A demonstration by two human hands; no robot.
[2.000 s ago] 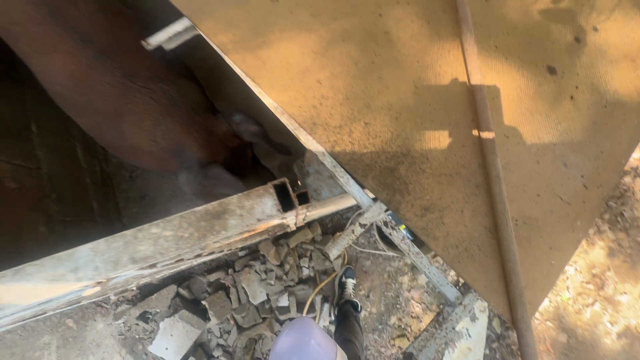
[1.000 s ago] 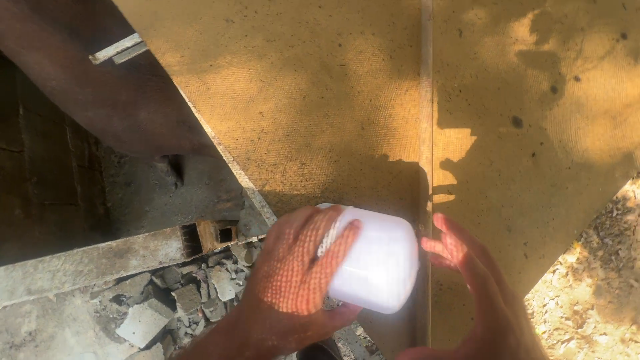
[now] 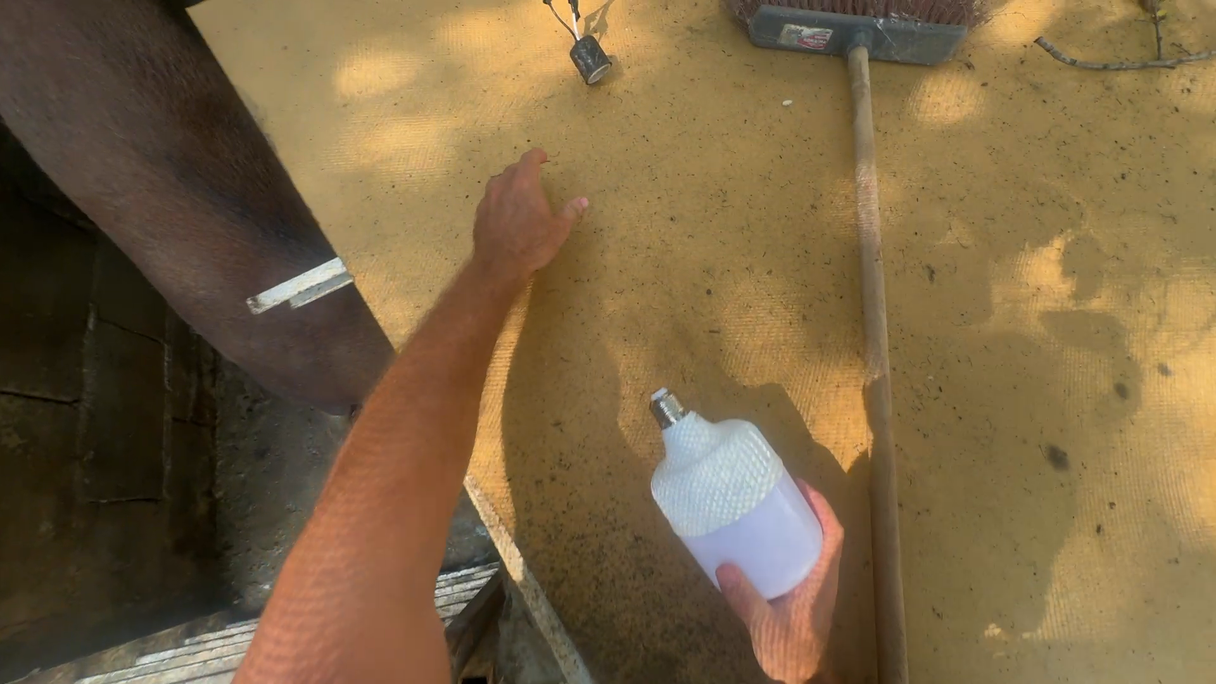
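Note:
A large white LED bulb (image 3: 746, 513) with a metal screw base lies in my right hand (image 3: 803, 579), which grips its wide end; the base points up and left. My left hand (image 3: 522, 214) reaches out over the yellowish ribbed sheet (image 3: 703, 237), fingers spread, nothing in it. Beyond my left hand, a black lamp socket (image 3: 590, 60) with wires rests on the sheet near the top edge. Whether my left fingertips touch the sheet I cannot tell.
A broom with a wooden handle (image 3: 874, 332) and bristle head (image 3: 860, 33) lies right of the bulb. A twig (image 3: 1107, 65) is at top right. Left, past the sheet's edge, are a brown animal's body (image 3: 180, 190), a metal bar end (image 3: 302, 285) and a dark paved floor (image 3: 123, 408).
The bulb was in my left hand one second ago and is now in my right. My left arm has stretched forward. The view has shifted, bringing the socket and broom head into sight.

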